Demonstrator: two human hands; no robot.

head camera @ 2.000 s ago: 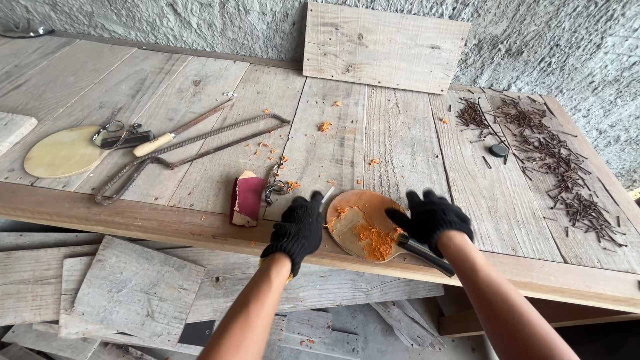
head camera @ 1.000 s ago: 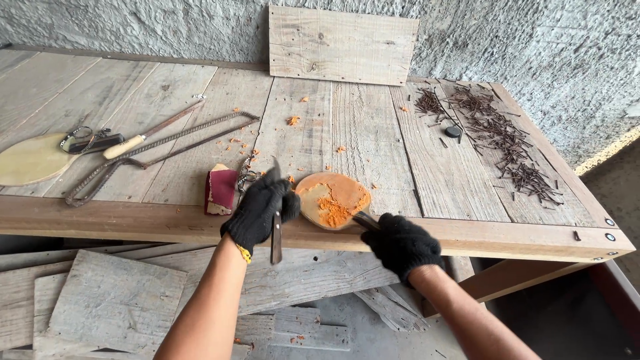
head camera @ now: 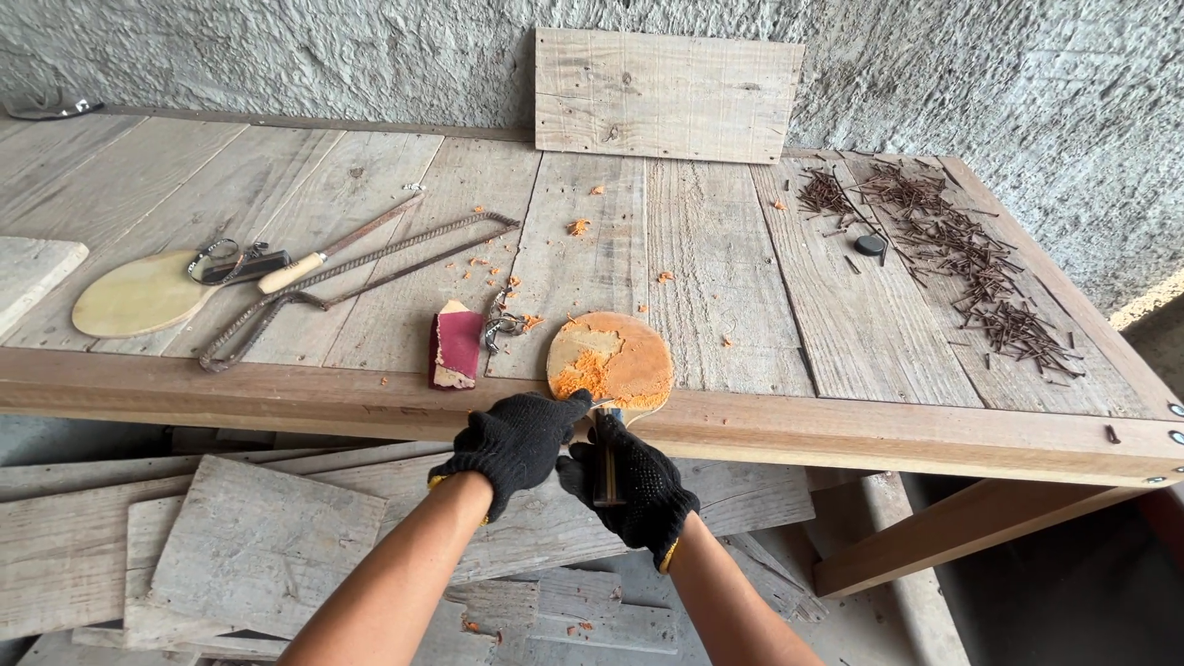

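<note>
A table tennis paddle (head camera: 643, 356) lies at the bench's front edge, its face partly covered with orange sponge residue and loose crumbs. My right hand (head camera: 634, 486), in a black knit glove, grips the paddle's dark handle, which points toward me. My left hand (head camera: 523, 439), gloved alike, is closed at the paddle's lower left edge on a thin metal blade, mostly hidden by the fingers. Left of the paddle, a piece of maroon sandpaper (head camera: 458, 344) rests near the edge, with a small patterned band (head camera: 502, 324) beside it.
Farther left lie a bare paddle (head camera: 139, 296), a wooden-handled tool (head camera: 294, 273) and a bent rebar frame (head camera: 250, 328). Rusty nails (head camera: 980, 250) and a black round disc (head camera: 869, 245) are at right. A board (head camera: 666, 97) leans on the wall; loose planks (head camera: 268, 536) are stacked below.
My left hand has moved from beside the sandpaper to the paddle's lower edge. The paddle's handle, angled to the right before, now points toward me with my right hand around it.
</note>
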